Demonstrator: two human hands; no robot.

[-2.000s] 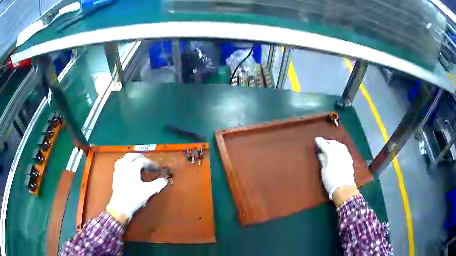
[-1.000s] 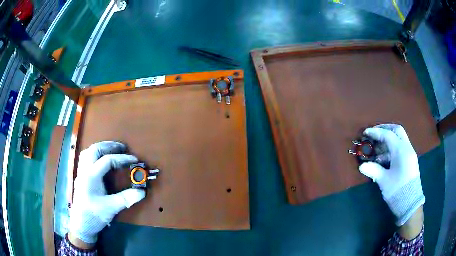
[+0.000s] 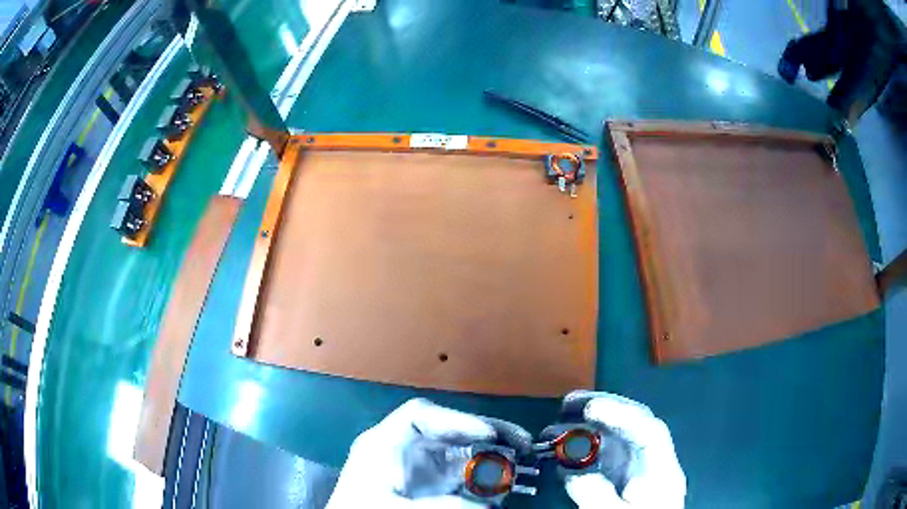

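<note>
My gloved left hand [image 3: 413, 457] is at the lower centre edge, holding a wound coil [image 3: 489, 474] in a grey case, its silvery leads pointing right. My gloved right hand [image 3: 632, 452] is close beside it, holding another wound coil [image 3: 577, 449] with its leads pointing left. The two parts are side by side; whether they touch is unclear. A third coil [image 3: 566, 169] sits in the far right corner of the left orange-brown tray [image 3: 428, 258], leads towards me.
The right brown tray [image 3: 746, 239] has a small leaded part [image 3: 830, 154] at its far right corner. Black tweezers [image 3: 537, 114] lie behind the trays. An orange strip [image 3: 174, 184] with several dark blocks lies on the left belt. A plain brown strip [image 3: 189, 328] lies along the bench edge. Metal posts stand at both sides.
Both hands have moved from over the trays to the near edge and come together, each still holding its coil. The view has shifted, so the trays appear further right and the belt shows more.
</note>
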